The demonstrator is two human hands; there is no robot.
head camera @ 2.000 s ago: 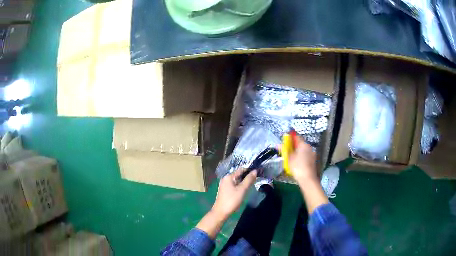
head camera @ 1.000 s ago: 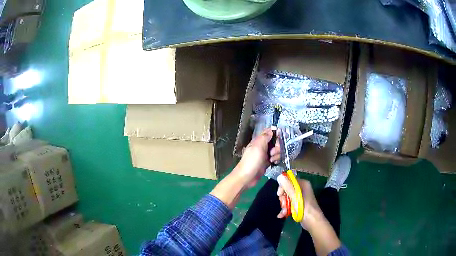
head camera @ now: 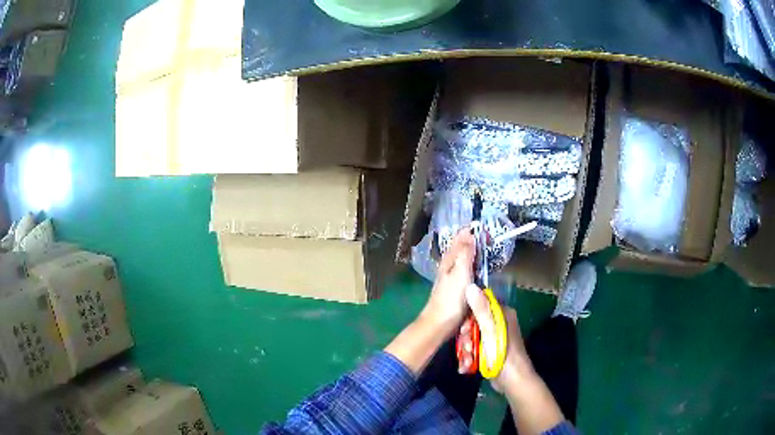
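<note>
My right hand [head camera: 500, 340] holds the scissors [head camera: 493, 340] by the yellow-and-red handles, blades pointing up at the bundle. My left hand [head camera: 455, 285] is just left of the blades, its fingers on a dark cable bundle [head camera: 477, 206] with white ends over the front of the open carton [head camera: 510, 85]. Its fingertips are partly hidden. A clear poly bag [head camera: 422, 257] lies around the bundle, beside my left hand. A thin white strip [head camera: 516, 231] sticks out to the right of the blades. Rows of white-ended parts [head camera: 544, 174] in clear plastic lie in the carton.
The dark table [head camera: 544, 30] edge runs above the cartons, with a round green base [head camera: 387, 10] on it. A neighbouring carton [head camera: 705, 191] holds a whitish bag [head camera: 653, 187]. A large pale carton [head camera: 204, 102] and a lower carton [head camera: 289, 238] stand left. Printed cartons [head camera: 81, 310] are stacked lower left.
The head view has shifted, with the table edge higher. The scissors have moved from above the bundle to below it, blades now up. My left hand has moved right and up, beside the blades.
</note>
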